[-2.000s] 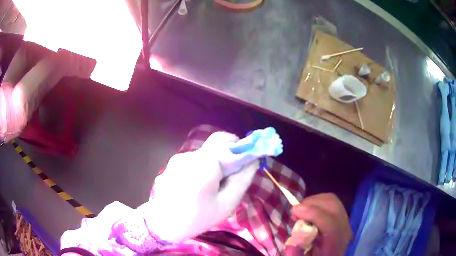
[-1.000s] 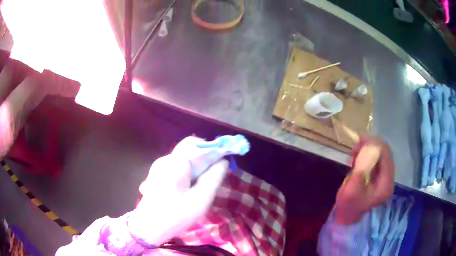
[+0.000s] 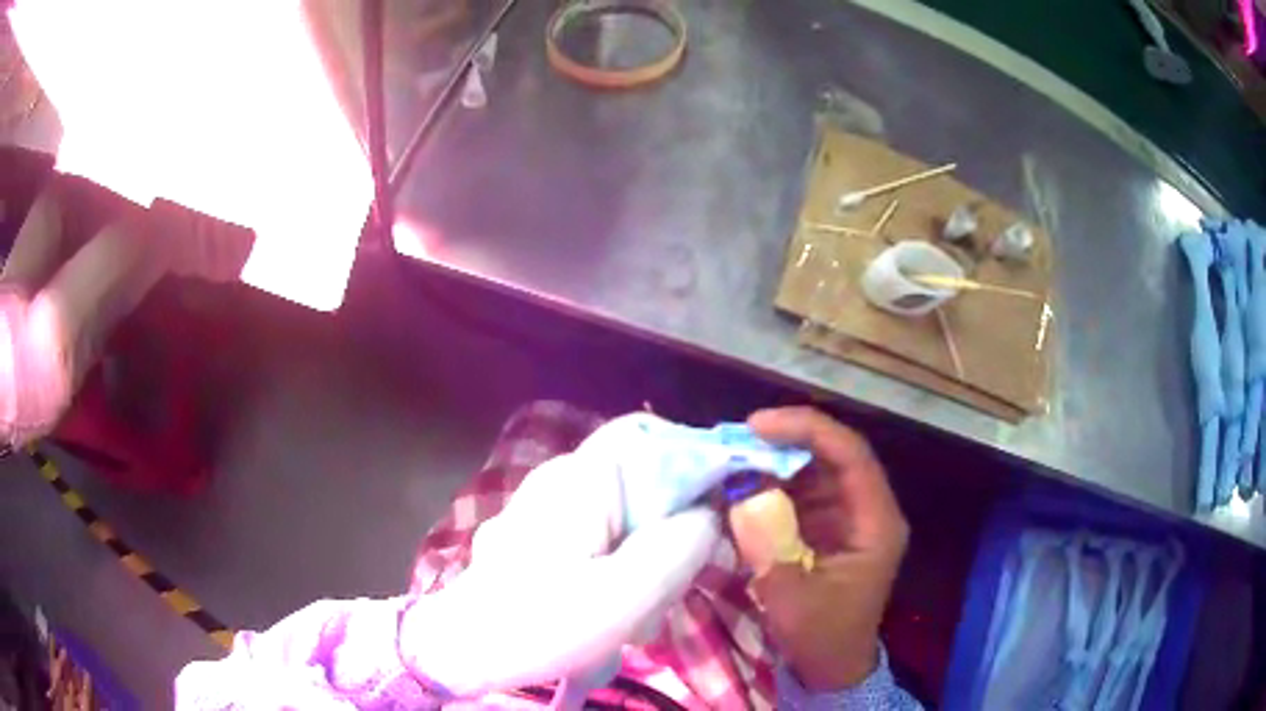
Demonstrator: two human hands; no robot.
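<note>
My left hand (image 3: 590,535), in a white glove washed out by glare, holds a light-blue moulded part (image 3: 694,461) above the checked lap. A dark-blue detail shows under the part. My right hand (image 3: 833,528), bare with a pale yellow finger cot, has its fingers on the part's flared end. The applicator stick (image 3: 979,286) now lies with its tip in the white cup (image 3: 902,275), which stands on the brown cardboard pad (image 3: 833,300). My fingers hide some of the part's end.
More sticks and two grey-white caps (image 3: 1011,240) lie on the cardboard. A tape ring (image 3: 615,70) is at the back of the grey bench (image 3: 667,208). Similar blue parts (image 3: 1222,361) lie at the right. A blue crate (image 3: 983,597) of parts stands below. A glaring white panel is upper left.
My right hand held the stick near the part, moved out to the cup, and is now back at the part without it. The stick rests in the cup. My left hand still holds the part.
</note>
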